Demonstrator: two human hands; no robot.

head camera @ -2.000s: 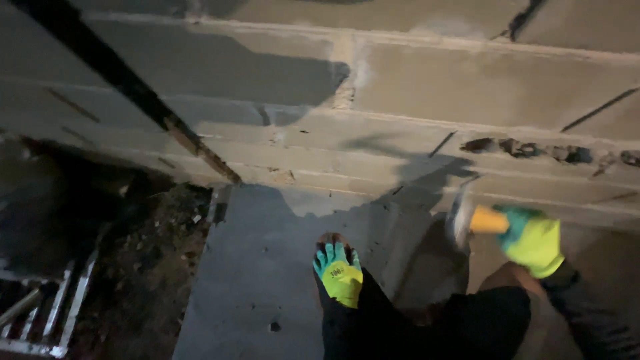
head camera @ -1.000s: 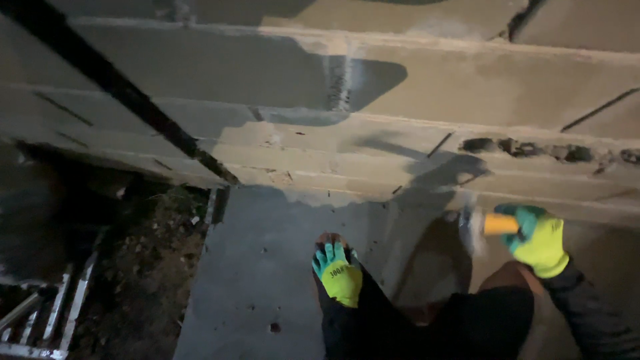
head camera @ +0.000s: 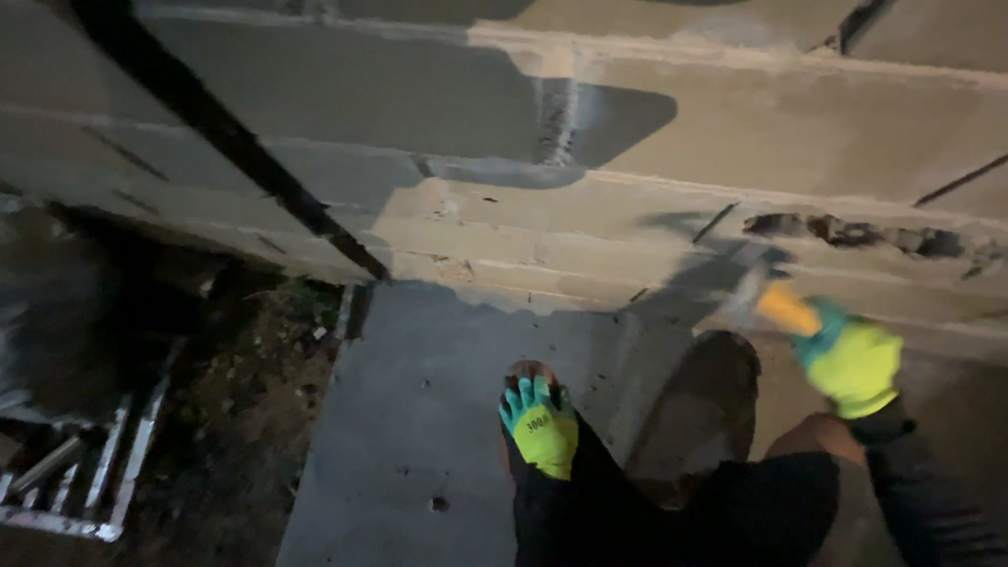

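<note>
My right hand (head camera: 850, 358), in a yellow-green glove with teal fingers, is closed around the orange handle (head camera: 790, 307) of a tool. The tool's metal head (head camera: 752, 276) is blurred, so its kind cannot be told; it is close to the block wall (head camera: 756, 110), below a ragged broken slot (head camera: 858, 232). My left hand (head camera: 542, 429), in a matching glove, lies palm down over my foot or knee, its fingers slightly apart and holding nothing that shows. Below the wall is a grey flat slab or board (head camera: 394, 409). My shadow falls across the wall.
A dark pole or cable (head camera: 236, 150) runs diagonally down the wall to the slab's corner. Left of the slab, lower rough soil (head camera: 244, 402) holds debris and some plants. A metal frame with bars (head camera: 142, 441) lies at the lower left, beside a dark blurred bulk (head camera: 55, 323).
My right hand has raised the tool's head toward the wall and tilted the handle, which lay nearly level before. My left hand has stayed in place.
</note>
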